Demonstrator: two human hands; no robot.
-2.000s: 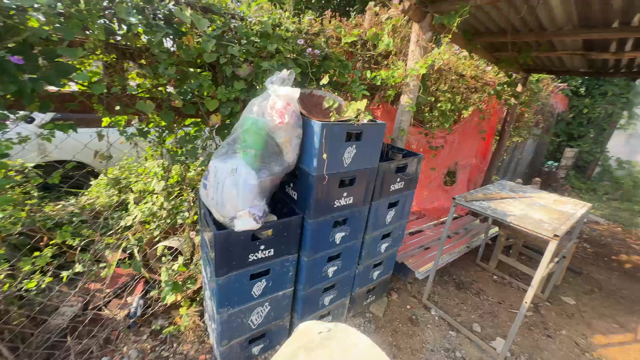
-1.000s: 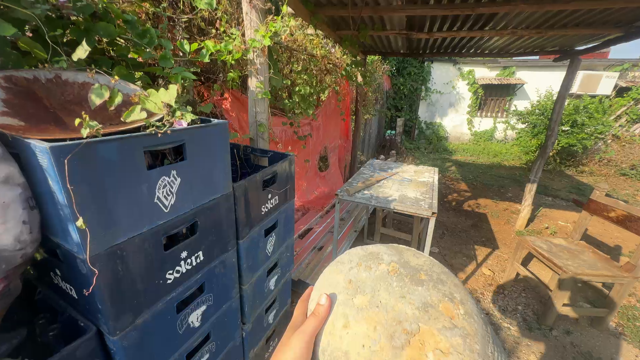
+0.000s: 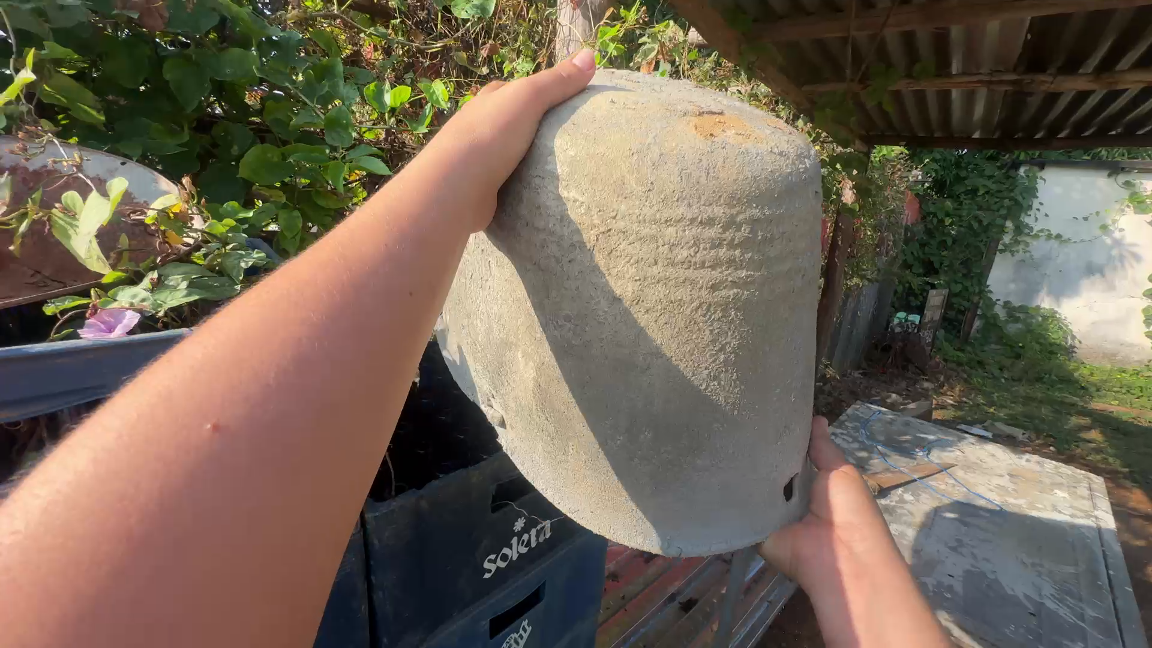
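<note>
A large rounded vessel of rough grey concrete, with its domed end up, is held in front of me. My left hand grips its upper left side, the thumb lying along the top edge. Low on the right side, my right hand holds it near the rim, beside a small dark hole; part of that hand is hidden behind the vessel. Behind and below the vessel are stacked blue plastic crates. A worn table stands to the right, with a piece of wood and thin blue cord on it.
At the left, a rusty metal basin and leafy vines lie above another blue crate. Red slats are low behind the vessel. A corrugated metal roof hangs overhead at the right, and a white wall stands farther back.
The concrete vessel has come up from the bottom of the view and now fills its middle. Both hands now show on it; one second ago only one hand was visible.
</note>
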